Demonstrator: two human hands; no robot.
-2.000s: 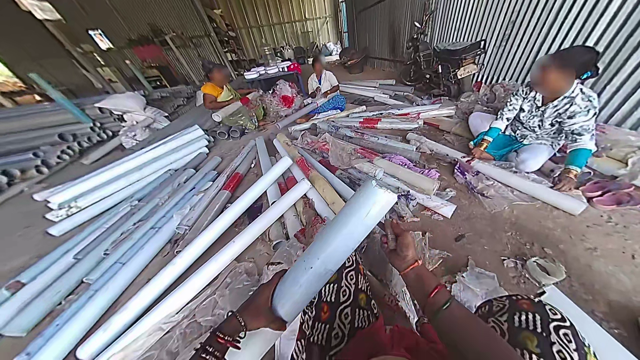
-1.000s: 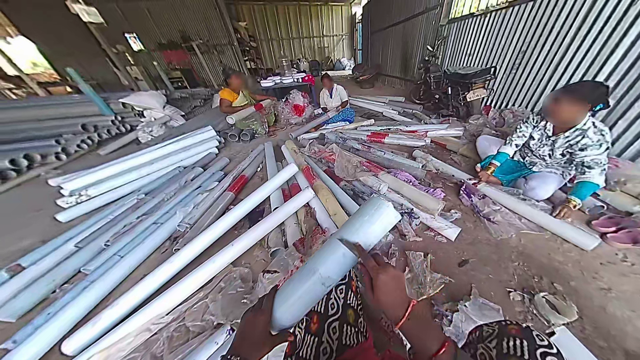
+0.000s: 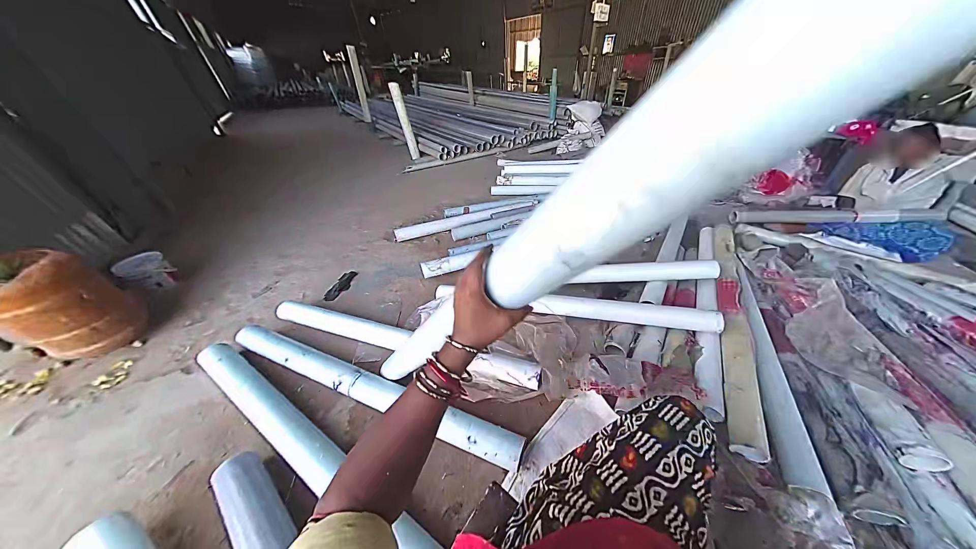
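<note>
A long white plastic pipe (image 3: 610, 206) slants up to the right across the view, raised off the floor and blurred toward its upper end. Around its lower end my left hand (image 3: 484, 305) is closed, with bangles on the wrist. My right hand is out of view. Below the hand, more pale pipes (image 3: 343, 381) lie on the floor, and others (image 3: 633, 311) lie behind it. A patterned cloth (image 3: 625, 473) covers my leg at the bottom.
An orange pot (image 3: 69, 305) and a white bucket (image 3: 142, 267) stand at the left. Stacked grey pipes (image 3: 473, 122) lie behind. Plastic wrap (image 3: 831, 328) and pipes cover the right floor, where a person (image 3: 900, 171) sits.
The view has swung far to the left. The pipe, held low across my lap before, is now raised. My right hand, on or beside the pipe earlier, has left the view.
</note>
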